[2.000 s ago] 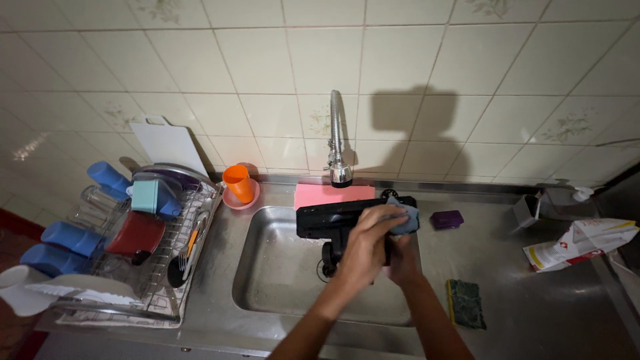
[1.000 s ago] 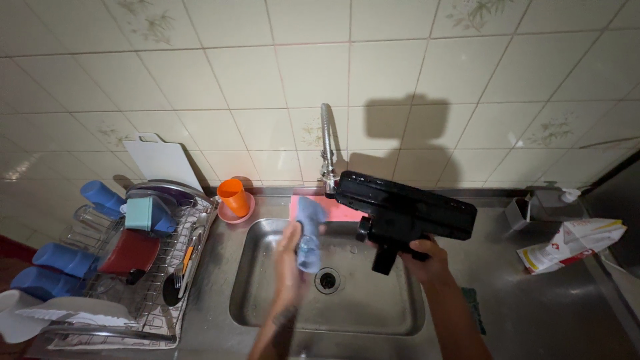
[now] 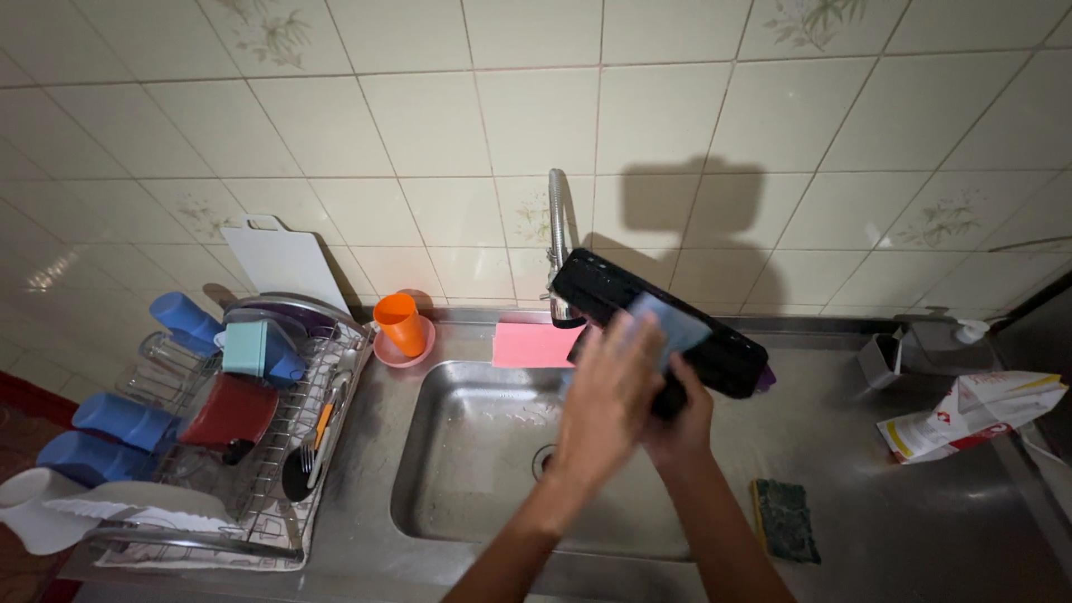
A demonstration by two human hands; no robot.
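Observation:
A long black plastic device or part (image 3: 662,322) is held tilted over the back right of the steel sink (image 3: 477,469), its left end close to the faucet (image 3: 557,243). My left hand (image 3: 607,389), blurred, presses a light blue cloth (image 3: 670,322) on the black thing's face. My right hand (image 3: 682,414) grips the lower, stem-like part of the same thing from below. What that part looks like is mostly hidden by my fingers. A pink cloth or sheet (image 3: 532,345) lies at the sink's back edge, behind my hands.
At left a wire dish rack (image 3: 276,477) holds cups, a red pan and cutlery. An orange cup (image 3: 400,325) stands on a pink dish beside it. On the right counter are a sponge (image 3: 785,519), a white packet (image 3: 971,414) and a caddy (image 3: 883,360) with a pump bottle.
A second ago my left hand held the blue cloth apart from the black thing, over the sink's left part; now the cloth is against it. The black thing has turned to a steeper tilt.

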